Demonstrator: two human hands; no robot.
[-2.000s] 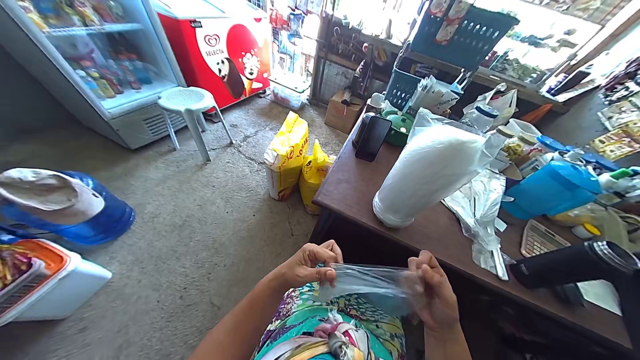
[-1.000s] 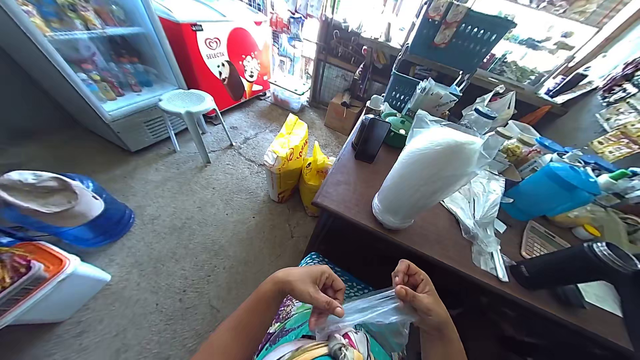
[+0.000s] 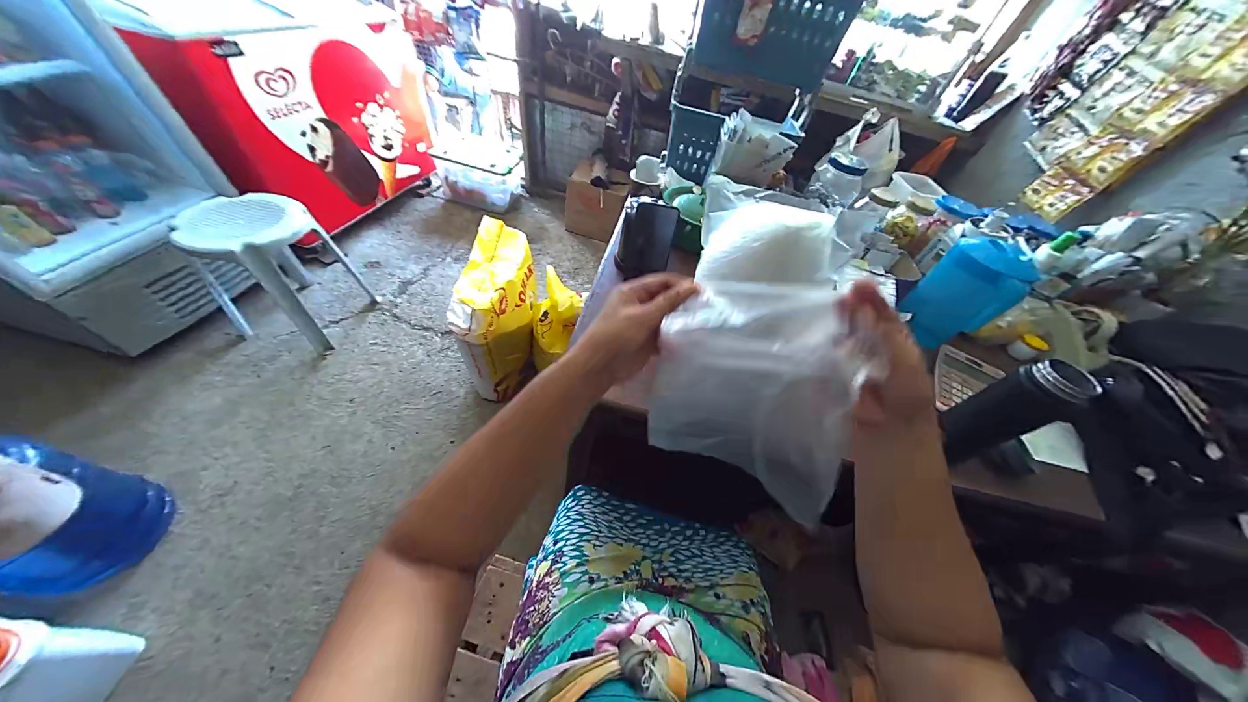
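Note:
A clear plastic bag (image 3: 751, 400) hangs spread between my two hands, its top edge up and its lower part hanging in front of the table edge. My left hand (image 3: 634, 327) pinches the bag's upper left corner. Blurred by motion, my right hand (image 3: 882, 356) grips the upper right side. Just behind the bag, a tall white-filled clear plastic bag (image 3: 765, 239) stands on the brown table, its lower part hidden. A dark smartphone (image 3: 647, 237) stands upright to the left of it.
To the right are a blue plastic pitcher (image 3: 970, 283), a calculator (image 3: 960, 378) and a tilted black tumbler (image 3: 1019, 409). Yellow sacks (image 3: 495, 312) stand on the floor left of the table. Farther left are a white plastic stool (image 3: 239, 229) and a red freezer (image 3: 292, 117).
Both hands have risen from near my lap to in front of the table, and the plastic bag between them, gathered earlier, is now spread wide and hanging down.

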